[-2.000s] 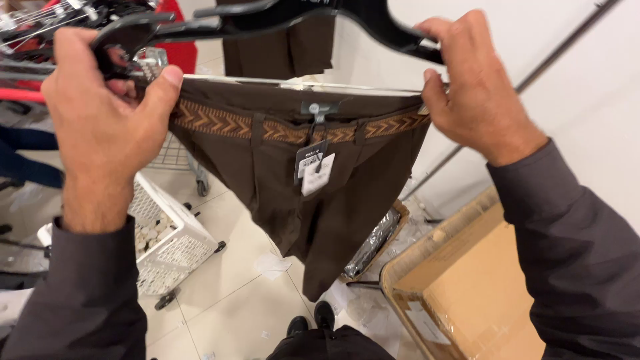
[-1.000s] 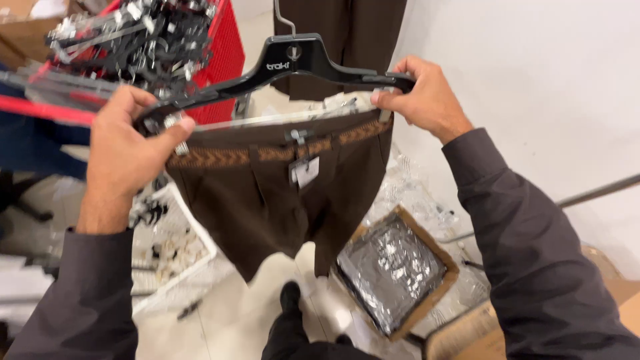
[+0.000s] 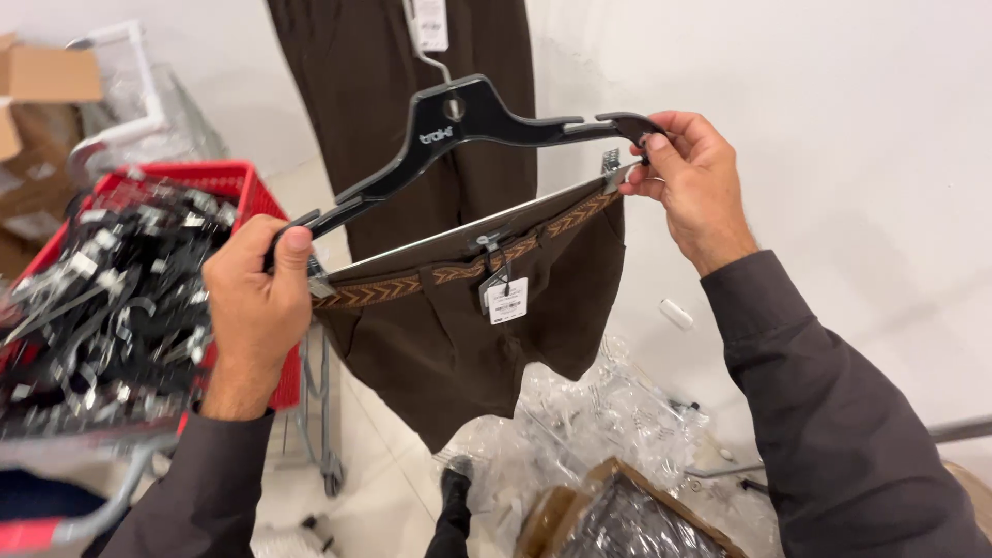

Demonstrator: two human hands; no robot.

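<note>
A black plastic clip hanger (image 3: 465, 116) with a metal hook is held up between my hands. Dark brown trousers (image 3: 434, 364) with a patterned brown waistband hang from its clips, and paper tags (image 3: 508, 301) dangle at the waist. My left hand (image 3: 260, 302) grips the hanger's left end beside the clip. My right hand (image 3: 690, 182) pinches its right end, fingers near the right clip. Behind the hanger hangs another dark brown garment (image 3: 496, 147) with a white tag; what it hangs from is out of view.
At the left stands a red shopping cart (image 3: 252, 194) heaped with black hangers (image 3: 116, 310), with cardboard boxes (image 3: 54, 74) behind it. Clear plastic wrap (image 3: 612, 418) lies on the floor near an open carton (image 3: 612, 469) with plastic-covered contents. A white wall (image 3: 852, 155) rises at the right.
The view has swung, bringing the red cart further into sight. The hanger and trousers, held at both ends throughout, now tilt with the right end higher.
</note>
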